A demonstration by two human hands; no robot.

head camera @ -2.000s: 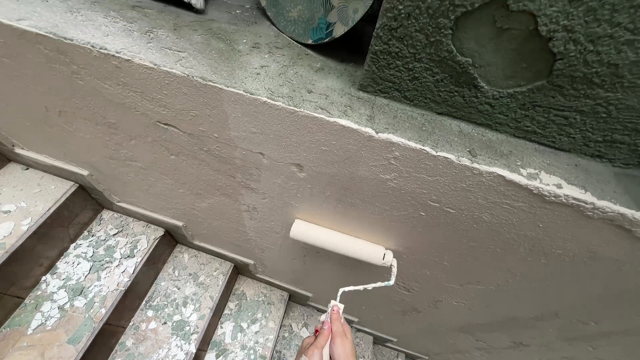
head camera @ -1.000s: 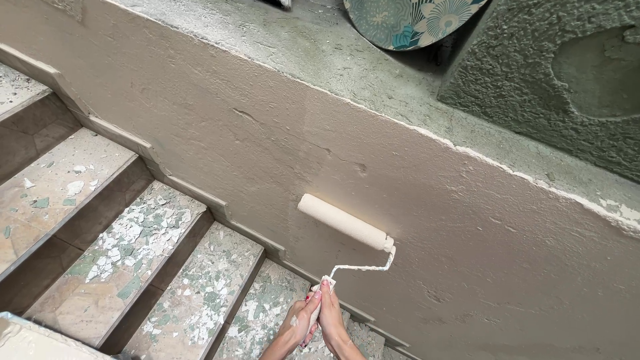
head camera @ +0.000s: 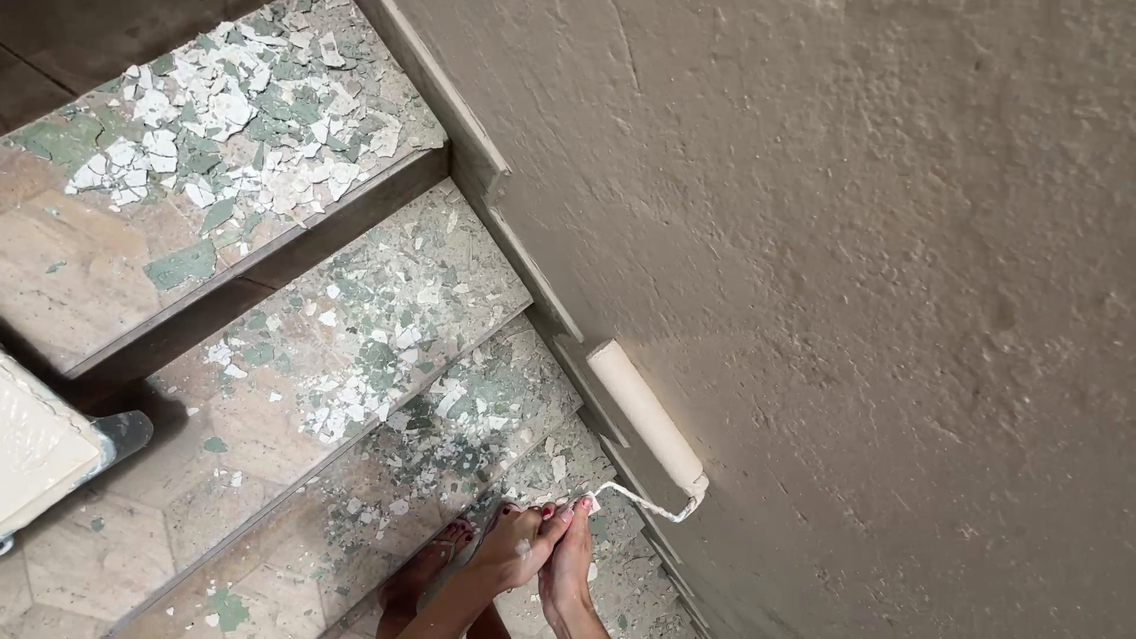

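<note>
My left hand [head camera: 516, 543] and my right hand [head camera: 568, 555] are close together, both wrapped around the handle of a paint roller [head camera: 646, 415]. Only the top of the handle shows past my fingers. The roller's bent wire frame runs right from my hands to its cream-coated sleeve, which lies tilted against the grey-brown plaster wall [head camera: 870, 293], low down near the stepped skirting. A pale paint smear marks the back of my left hand.
Stair treads [head camera: 89, 240] descend along the wall, strewn with white and green paint flakes [head camera: 222, 106]. A paint tray [head camera: 44, 444] with cream paint stands at the left edge. Stepped skirting [head camera: 541, 275] borders the wall. My sandalled feet [head camera: 453, 537] are just behind my hands.
The view has swung down toward the stairs. The roller has moved from higher on the wall to beside the skirting, and it is more steeply tilted. Both hands are still on the handle.
</note>
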